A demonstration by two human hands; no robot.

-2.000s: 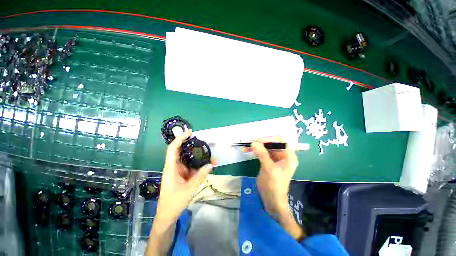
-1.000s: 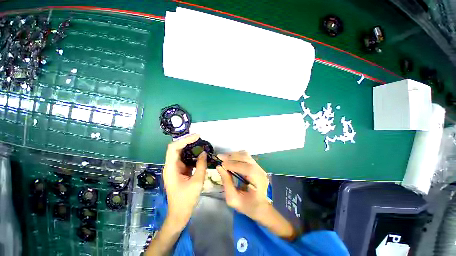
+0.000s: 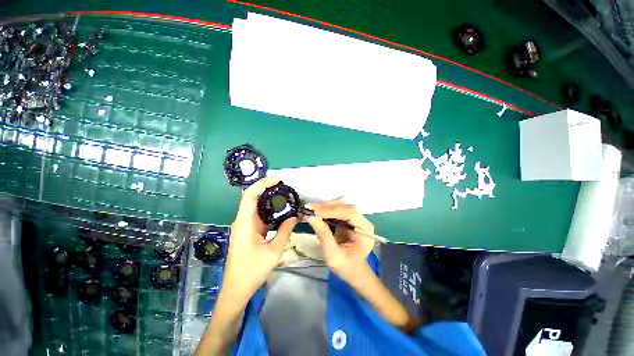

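Observation:
My left hand point(image 3: 254, 229) holds a round black housing point(image 3: 279, 204) with a pale greenish centre, its face turned up. My right hand point(image 3: 342, 233) holds a thin dark pointed tool point(image 3: 338, 222) with a tan rear end; its tip is at the right rim of the housing. Whether the tip touches the housing is hard to tell. A second black housing point(image 3: 245, 166) with a white centre lies on the green mat just beyond my left hand. A white strip point(image 3: 361, 184) lies behind my right hand.
A stack of white sheets point(image 3: 330, 76) lies further back. Small white pieces point(image 3: 450, 167) are heaped right of the strip. A white box point(image 3: 560, 147) and white roll point(image 3: 591, 208) stand right. A clear blister tray point(image 3: 125, 139) is left, a housing tray point(image 3: 149, 299) lower left, a dark bin point(image 3: 514, 271) lower right.
My right hand has brought the tool from over the white strip leftward to the held housing. Since a second ago, its tip has drawn back from the housing's centre to the rim.

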